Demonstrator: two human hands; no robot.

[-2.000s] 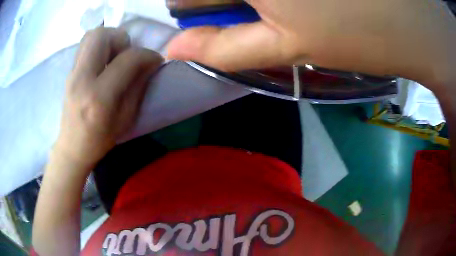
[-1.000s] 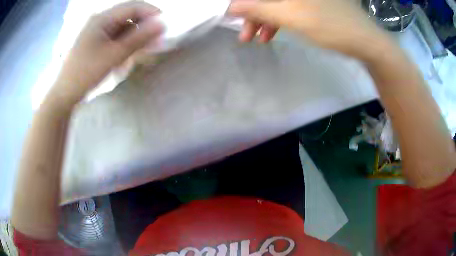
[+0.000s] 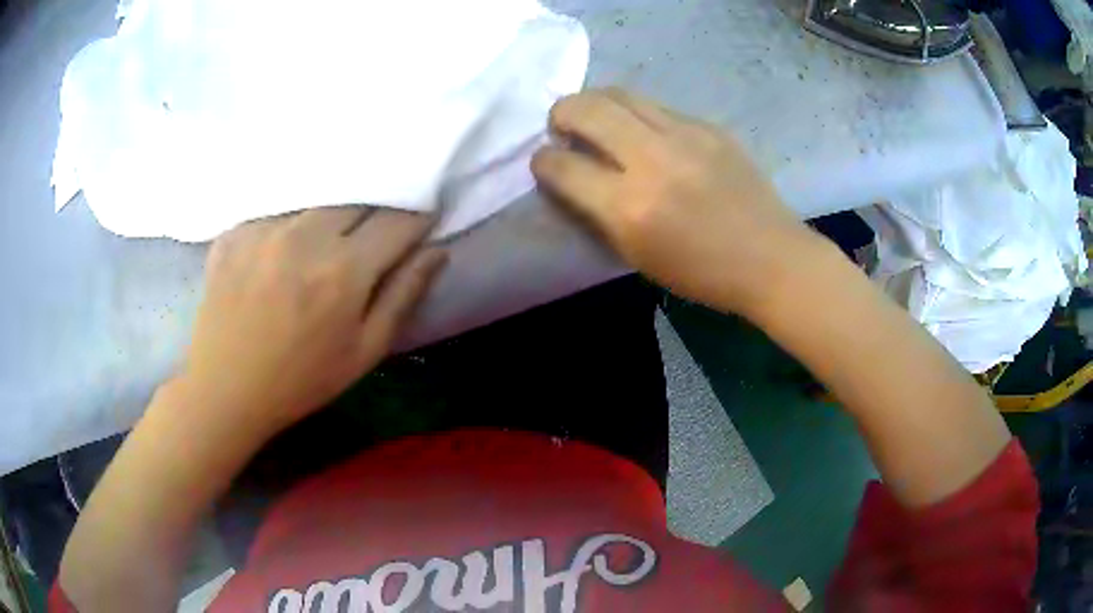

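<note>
A bright white garment [image 3: 300,108] lies on the greyish padded ironing board [image 3: 743,108], in front of me and to the left. My left hand [image 3: 318,293] is at the garment's near edge, its fingertips pinching the edge; some fingers are hidden beneath the palm. My right hand [image 3: 665,192] pinches the same edge farther right, thumb and index finger together on the cloth. A narrow folded strip of the edge runs between the two hands. The shiny steam iron [image 3: 893,24] stands at the far right of the board, cut by the top border, with no hand on it.
A flat grey strip [image 3: 1007,72] lies beside the iron. A crumpled heap of white pieces [image 3: 989,258] sits below board level at right, over a yellow frame [image 3: 1049,393]. The board's near edge runs just before my body. A small pale scrap [image 3: 797,593] is on the green floor.
My right hand has let go of the iron, which now stands at the far right. Both hands have come down and nearer, onto the garment's near edge, and the garment lies flatter on the board.
</note>
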